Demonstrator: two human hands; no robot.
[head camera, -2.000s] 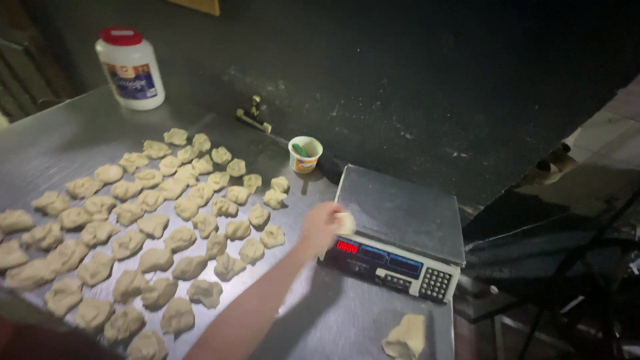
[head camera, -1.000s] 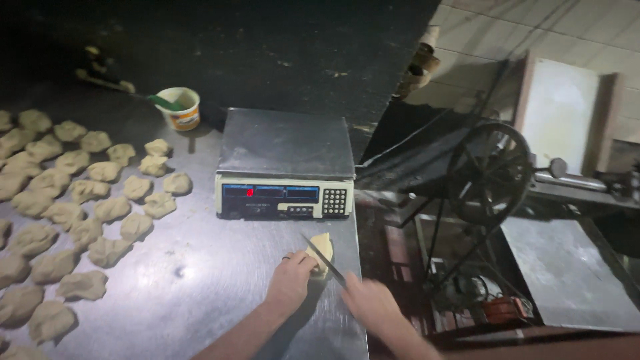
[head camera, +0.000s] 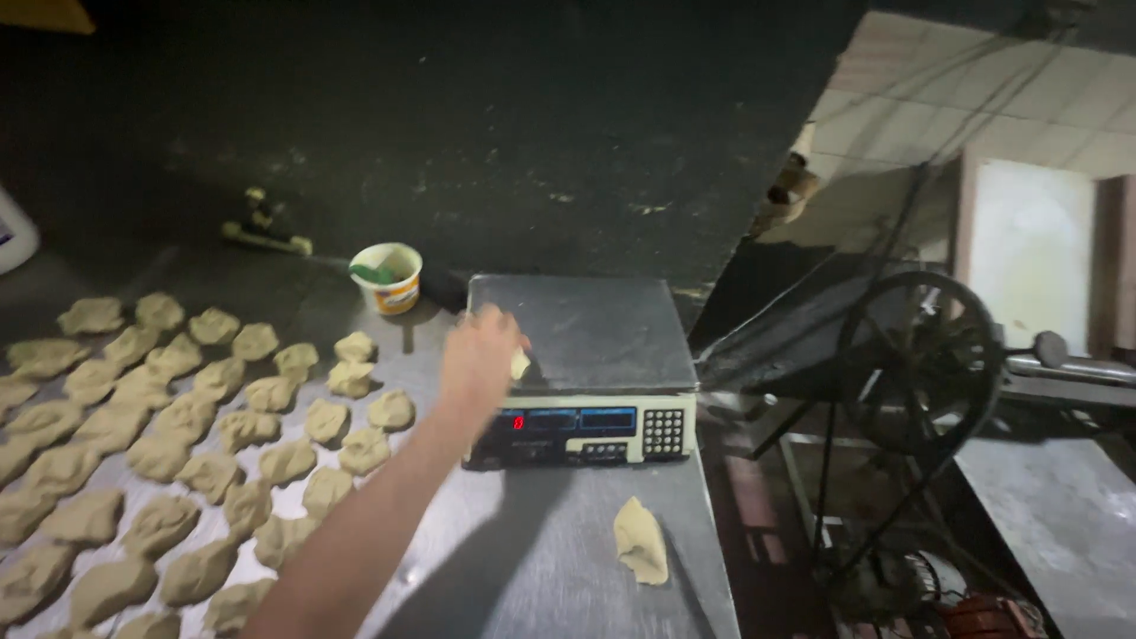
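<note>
My left hand (head camera: 484, 351) is over the left side of the metal pan of a digital scale (head camera: 586, 333), blurred by motion, with a small piece of dough (head camera: 519, 365) at its fingertips. A larger lump of dough (head camera: 640, 543) lies on the steel table (head camera: 479, 550) in front of the scale. Beside that lump, a dark, thin blade or tool (head camera: 688, 581) lies along the table's right edge. Many dough pieces (head camera: 248, 428) are spread over the left part of the table. My right hand is outside the view.
Behind the dough stands a plastic tub (head camera: 390, 280) with a green utensil in it. A white container (head camera: 13, 232) shows at the left edge. Past the table's right edge is a machine with a large spoked wheel (head camera: 920, 355). A dark wall rises behind the scale.
One second ago both hands were at the dough lump in front of the scale with a blade; now my left hand is over the scale pan and my right hand has left the view.
</note>
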